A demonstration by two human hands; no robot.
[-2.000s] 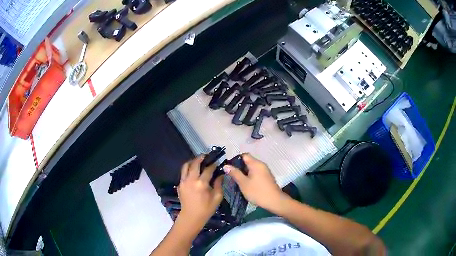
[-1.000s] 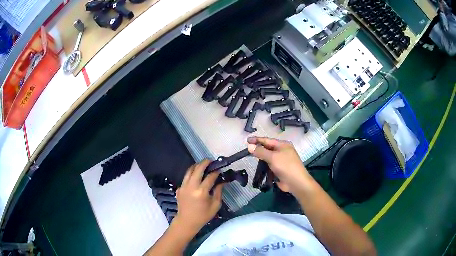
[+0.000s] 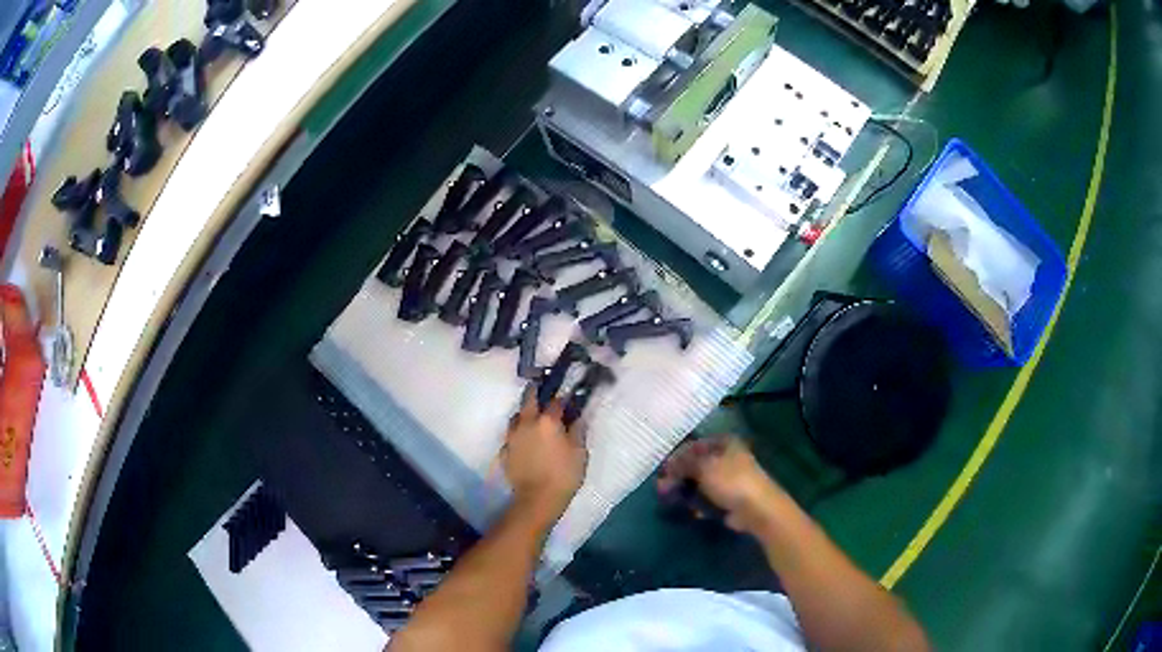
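Black angled handle housings (image 3: 491, 310) lie in loose rows on the ribbed foam sheet (image 3: 446, 427). My left hand (image 3: 548, 455) is at the near end of these rows, with its fingers on a black angled housing (image 3: 570, 382) at the sheet. My right hand (image 3: 716, 481) is off the sheet's right edge, blurred, with a dark part at its fingers; its exact grip is unclear. Smaller black mating parts (image 3: 255, 529) stand in a tight row on the white sheet (image 3: 287, 586), and more angled parts (image 3: 389, 586) lie beside it, partly behind my left forearm.
The silver-grey fixture machine (image 3: 714, 153) stands beyond the foam sheet. A round black stool (image 3: 875, 386) and a blue crate (image 3: 1019, 255) are at the right. The pale shelf (image 3: 191, 242) at the left holds black parts, a metal tool (image 3: 59, 338) and a red-orange bin (image 3: 18, 408).
The view has shifted. My left hand has moved from the near side onto the foam sheet with a black part. My right hand has moved away from it to the right.
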